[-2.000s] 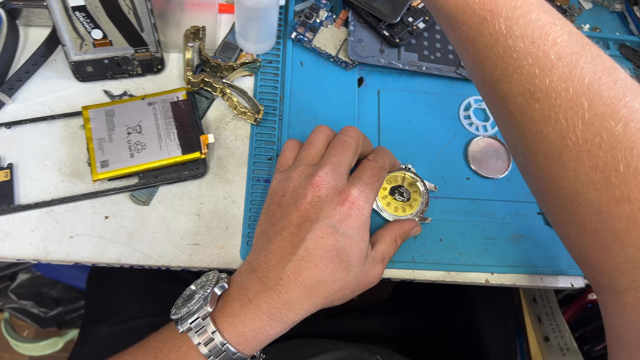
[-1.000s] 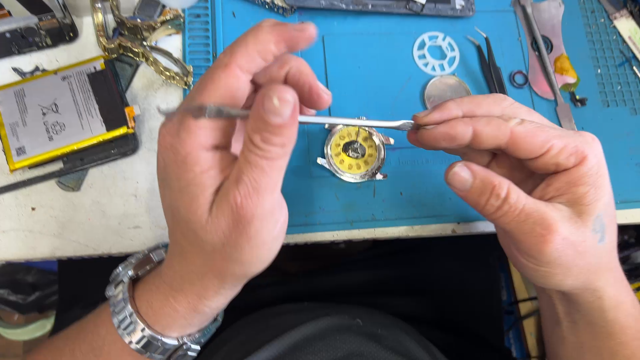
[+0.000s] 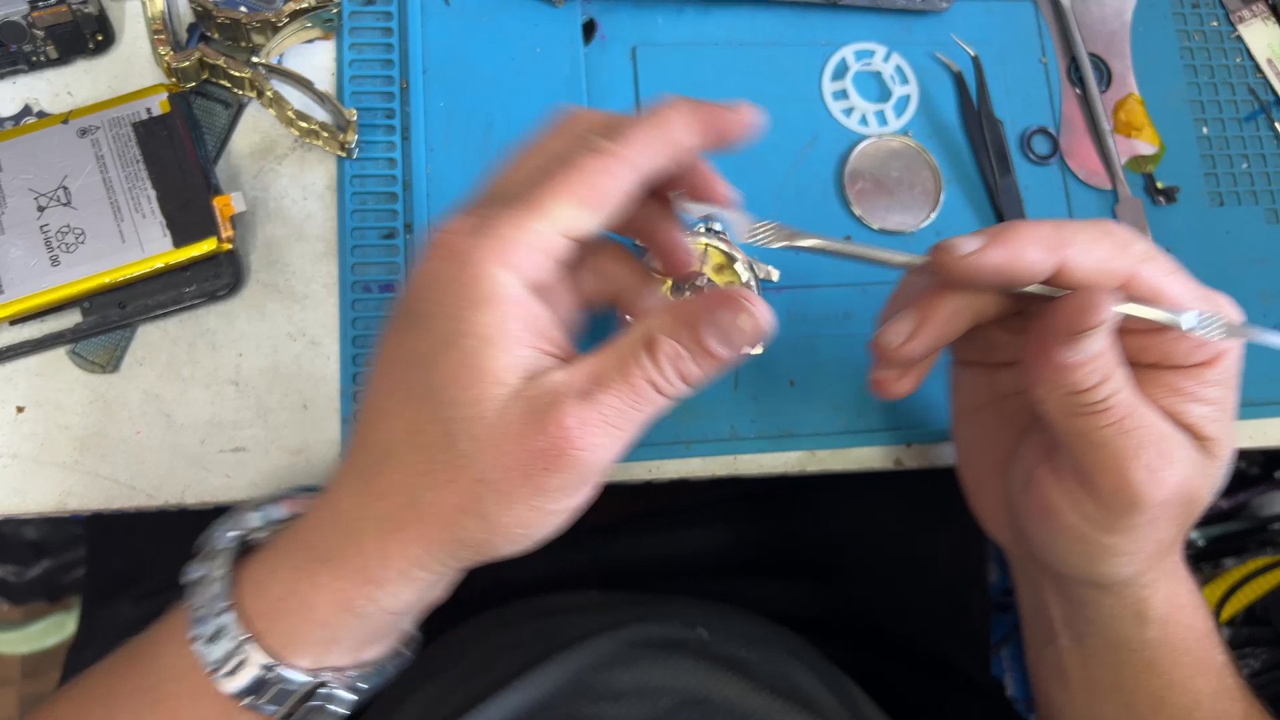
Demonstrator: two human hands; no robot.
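My right hand (image 3: 1080, 390) holds a thin double-ended metal spatula tool (image 3: 850, 250), its near end pointing left toward the watch. My left hand (image 3: 560, 330), blurred, is over the watch head (image 3: 722, 262) with its fingers apart; whether it touches the watch cannot be told. The yellow dial is partly hidden behind the thumb and fingers. A metal-link wristwatch (image 3: 260, 620) is on my left wrist. Right of the watch head lie a white plastic ring (image 3: 869, 89) and a round metal case back (image 3: 892, 184).
On the blue silicone mat (image 3: 500, 60) lie black tweezers (image 3: 988, 140), a small black ring (image 3: 1040, 145) and a pinkish plate (image 3: 1095, 120) with a metal tool across it. At left are a lithium-ion battery (image 3: 90, 200) and gold-coloured watch bracelets (image 3: 260, 80).
Two seconds ago my left hand was on the watch. One second ago both hands were at the metal tool; now only the right holds it, and the left has moved away from it.
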